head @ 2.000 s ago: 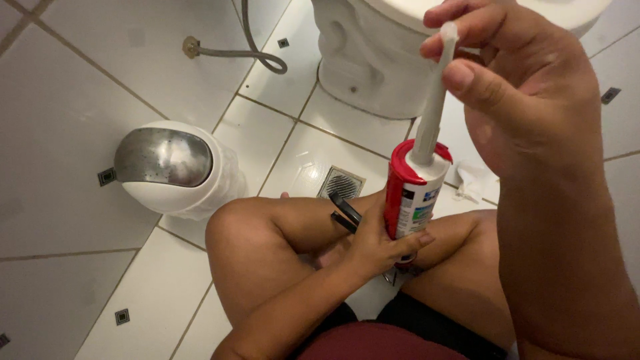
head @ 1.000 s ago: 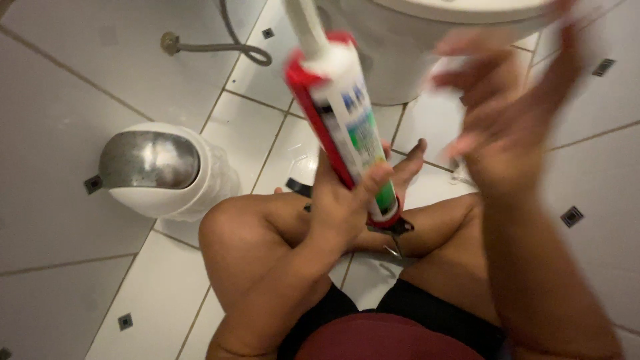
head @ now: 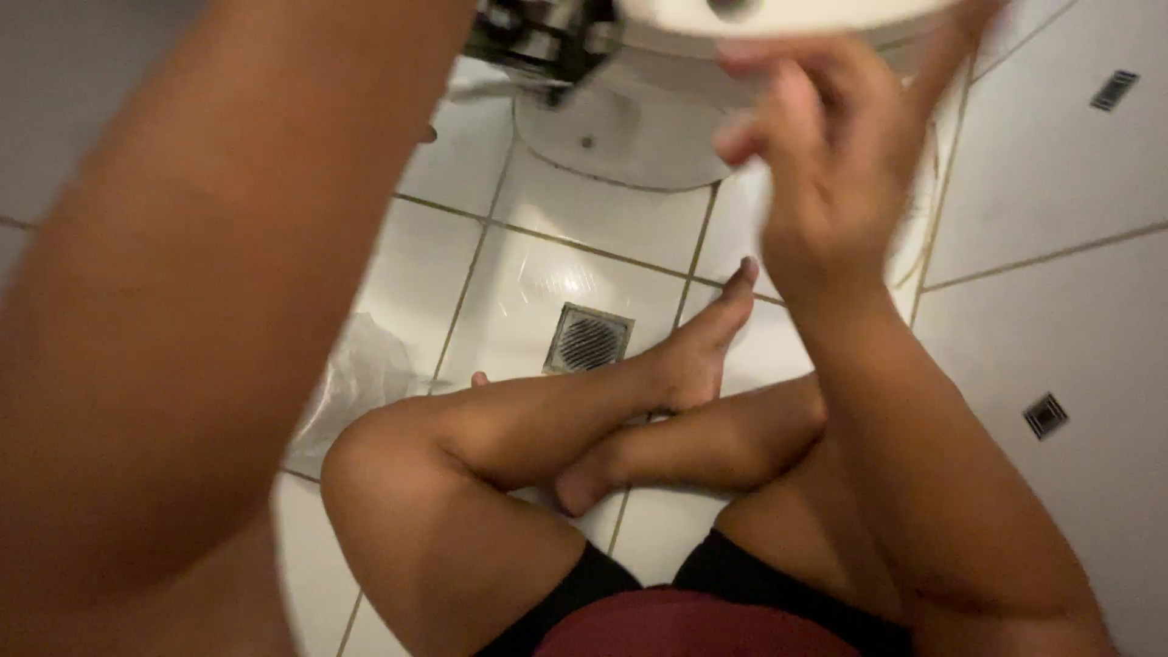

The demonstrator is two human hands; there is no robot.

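Observation:
My right hand [head: 830, 146] is raised at the upper right in the head view, blurred, with its fingers apart and nothing seen in it. It is in front of the rim of the white toilet [head: 630, 128]. My left arm is raised across the left side, and its hand is out of the frame past the top edge. Beside that forearm, at the top, a blurred black frame, probably part of a caulking gun [head: 552, 41], shows in front of the toilet base. The sealant cartridge is not visible.
A square metal floor drain [head: 591, 339] lies in the white tiled floor beyond my crossed legs. Clear crinkled plastic [head: 360, 383] shows at the left, partly behind my left arm. The toilet base stands at the top centre. Tiled wall is on the right.
My left hand, earlier around the red and white cartridge above my legs, has moved up out of the frame. My right hand, earlier at the cartridge's nozzle, is away from it.

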